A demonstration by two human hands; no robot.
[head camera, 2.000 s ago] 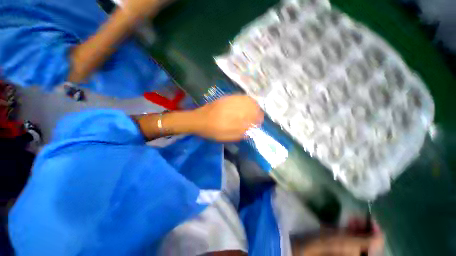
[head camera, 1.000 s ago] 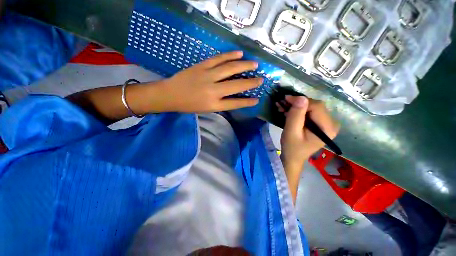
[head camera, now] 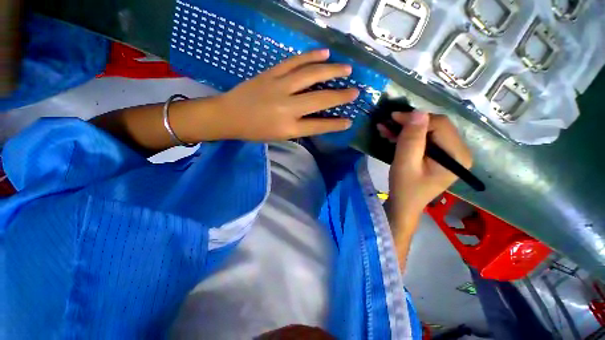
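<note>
A glossy blue liner sheet (head camera: 219, 41) with rows of tiny whitish pieces lies along the bench edge. My left hand (head camera: 285, 99) lies flat on the sheet's right part, fingers spread and pointing right, holding nothing. My right hand (head camera: 428, 149) grips black tweezers (head camera: 458, 166) like a pen. Their tip points left, at the sheet's right end beside my left fingertips; whether it holds a piece is too small to tell. A crinkled clear tray (head camera: 424, 76) beyond the sheet holds several silver rounded-square frames (head camera: 461, 60) in its pockets.
The green bench mat (head camera: 524, 172) runs diagonally, its edge close to my body. A red stool (head camera: 494, 246) stands below the bench at the right, and another red object (head camera: 136, 63) shows at the left. Blue cloth of another person (head camera: 60, 60) shows at the upper left.
From the blurred earlier view, my left hand now rests spread on the sheet. Over the last second, my right hand with the tweezers shifted slightly right and up in view, as did the tray.
</note>
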